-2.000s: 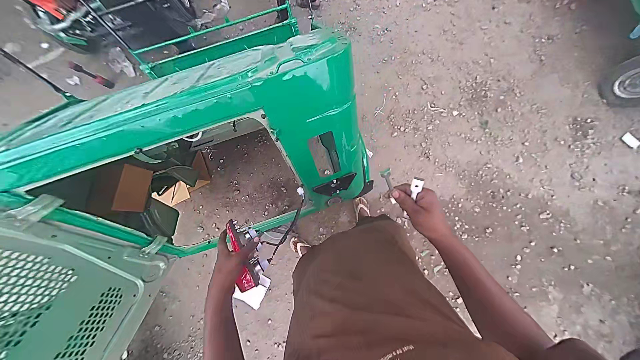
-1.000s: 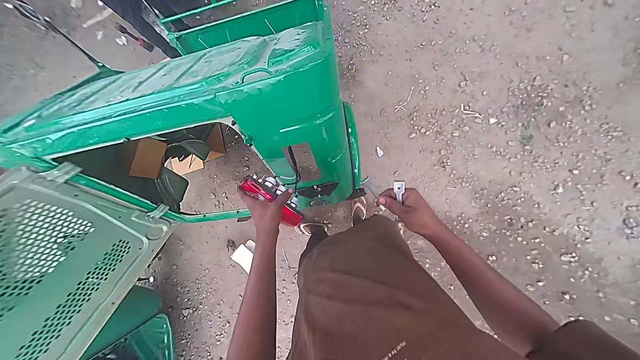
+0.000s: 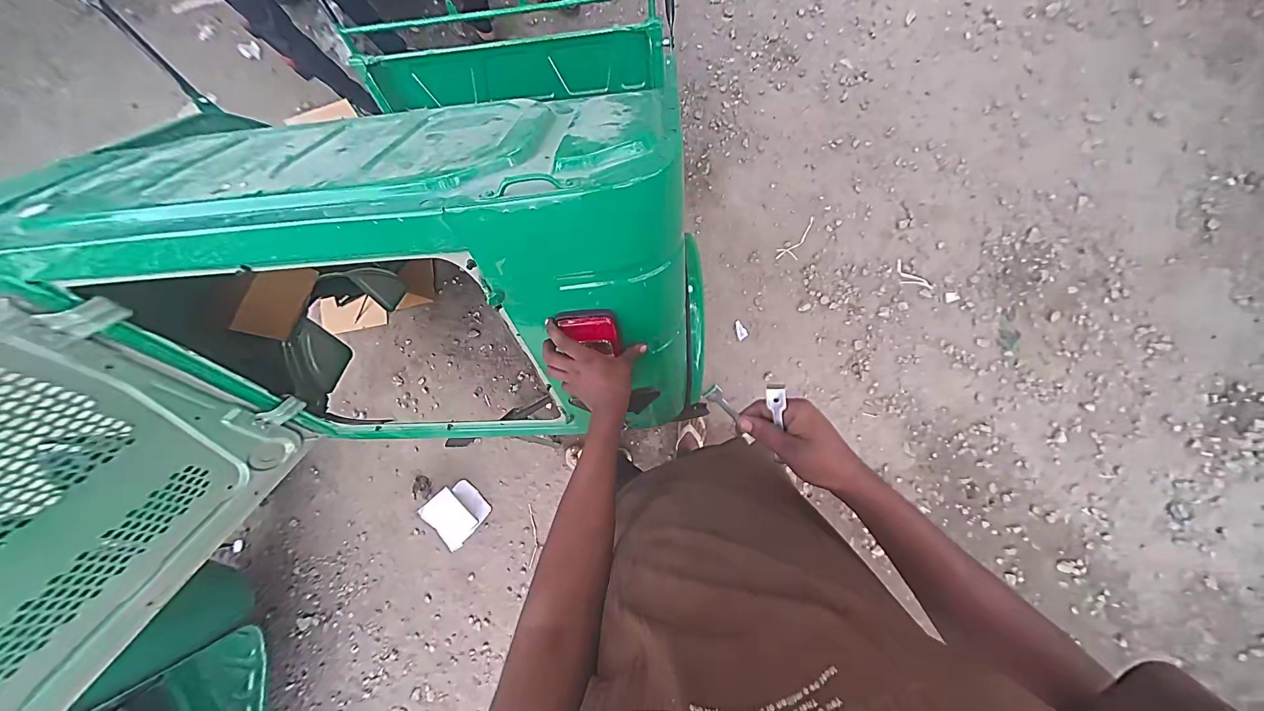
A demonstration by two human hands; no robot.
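My left hand (image 3: pixel 592 375) lies with spread fingers on a red tail lamp (image 3: pixel 590 330), which sits against the rear corner panel of a green vehicle body (image 3: pixel 583 237), where the cut-out was. The hand covers the lamp's lower part. To the right, beside the body's edge, my right hand (image 3: pixel 800 439) holds a metal tool with a flat holed end (image 3: pixel 776 400) pointing up, and a thin bolt-like metal piece (image 3: pixel 724 402) between thumb and finger.
A green perforated door panel (image 3: pixel 118 474) stands open at the left. Cardboard boxes (image 3: pixel 275 302) show through the body's opening. A small white carton (image 3: pixel 454 515) lies on the gravelly ground. A person's legs (image 3: pixel 301 44) are beyond the body, near a green rail frame (image 3: pixel 513 69).
My left hand has brought the red lamp from beside the body's opening up onto the rear corner panel. The right hand still holds its metal pieces.
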